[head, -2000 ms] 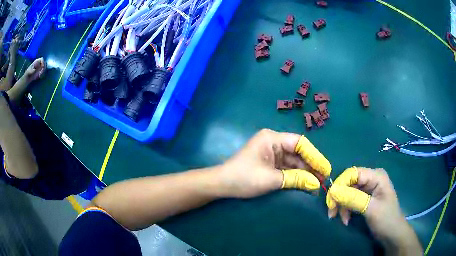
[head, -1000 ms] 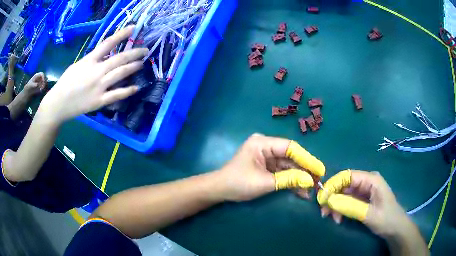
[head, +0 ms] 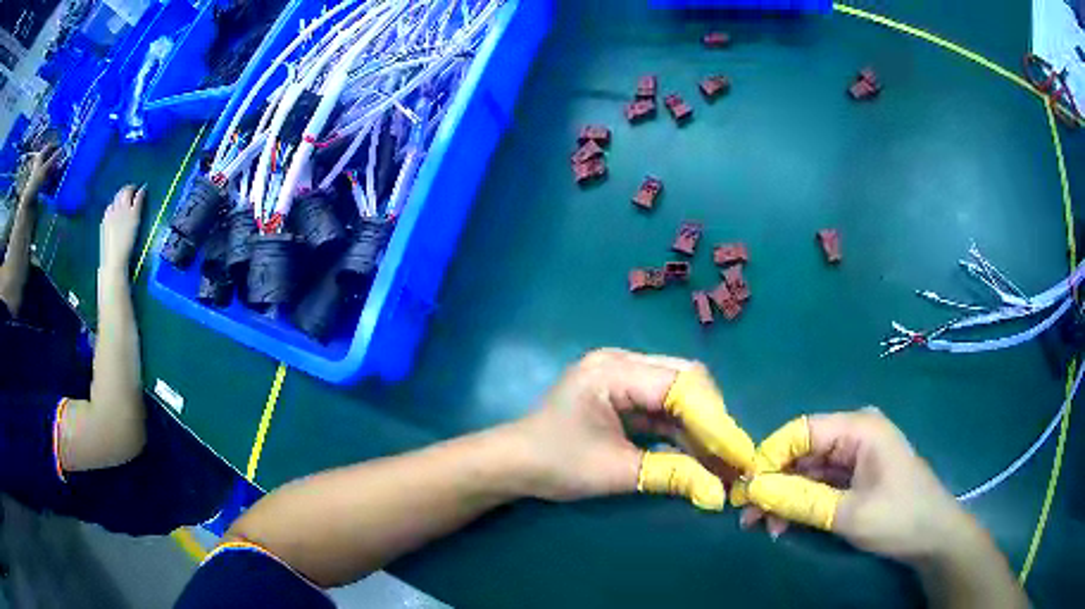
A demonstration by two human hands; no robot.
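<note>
My left hand [head: 613, 416] comes in from the left, with yellow finger cots on thumb and index finger. Its fingertips meet those of my right hand [head: 833, 482], also in yellow cots. My right thumb and index finger are pinched on a thin wire end; only a tiny pale bit [head: 744, 479] shows between the hands. My left thumb tip is a little apart from the index tip, and whether it holds a housing is hidden. A grey-white cable [head: 1011, 458] runs from behind my right hand to the right edge. Loose brown-red housings [head: 729, 255] lie beyond my hands.
A blue bin [head: 422, 256] with black ribbed ends and white cables stands at upper left. Fanned wire ends [head: 952, 339] lie at right. Another person's arm [head: 115, 345] is at far left, more blue bins behind. Yellow tape [head: 1062, 226] curves along the right.
The other person's hand reached over the bin and has drawn back; the harnesses in it lie differently. My fingertips have closed together, hiding the wire seen earlier. The view has shifted slightly.
</note>
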